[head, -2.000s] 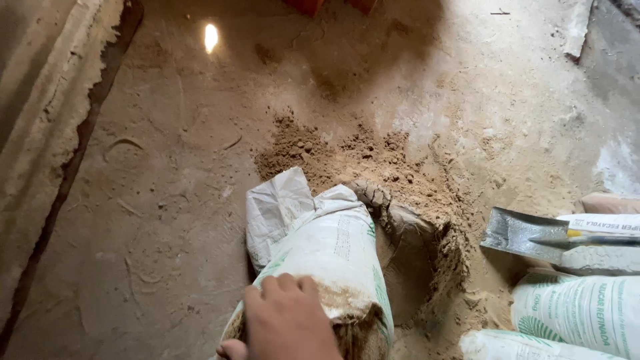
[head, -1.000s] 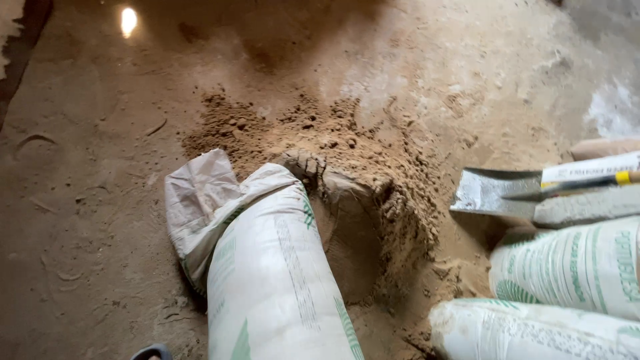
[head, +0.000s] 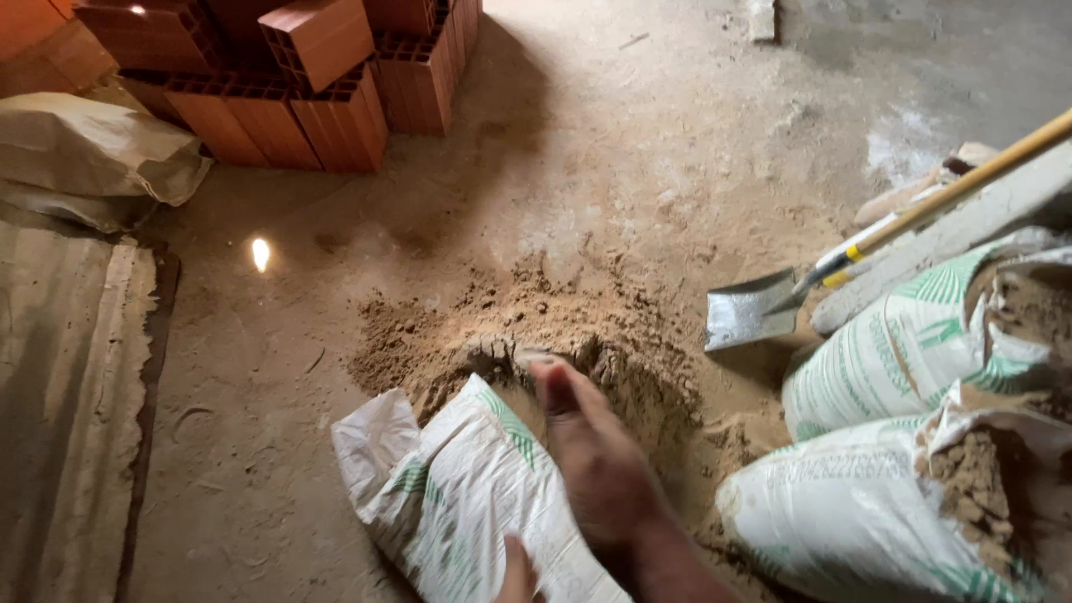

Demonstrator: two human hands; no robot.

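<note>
My right hand (head: 599, 456) reaches in from the bottom, extended and blurred by motion, with no object seen in it. Its fingertips are over the crumbly brown sand heap (head: 553, 306); contact cannot be told. Just left of it lies a white bag with green print (head: 469, 477), wrinkled, its folded end beside the sand. Only a few fingers of my left hand (head: 519, 574) show at the bottom edge, over or against the bag; their grip is hidden. A metal shovel (head: 752, 310) with a wooden handle rests right of the heap.
Two white bags holding sand, an upper one (head: 888, 347) and a lower one (head: 825, 502), lie at the right. Hollow red clay bricks (head: 335, 126) are stacked at the upper left. A beige sack (head: 92, 151) and a rough-edged corrugated sheet (head: 63, 402) lie at the left.
The bag by the heap looks flatter and more wrinkled than one second ago. Both hands have come into view; in that frame neither showed. The view has shifted to take in more floor and the bricks.
</note>
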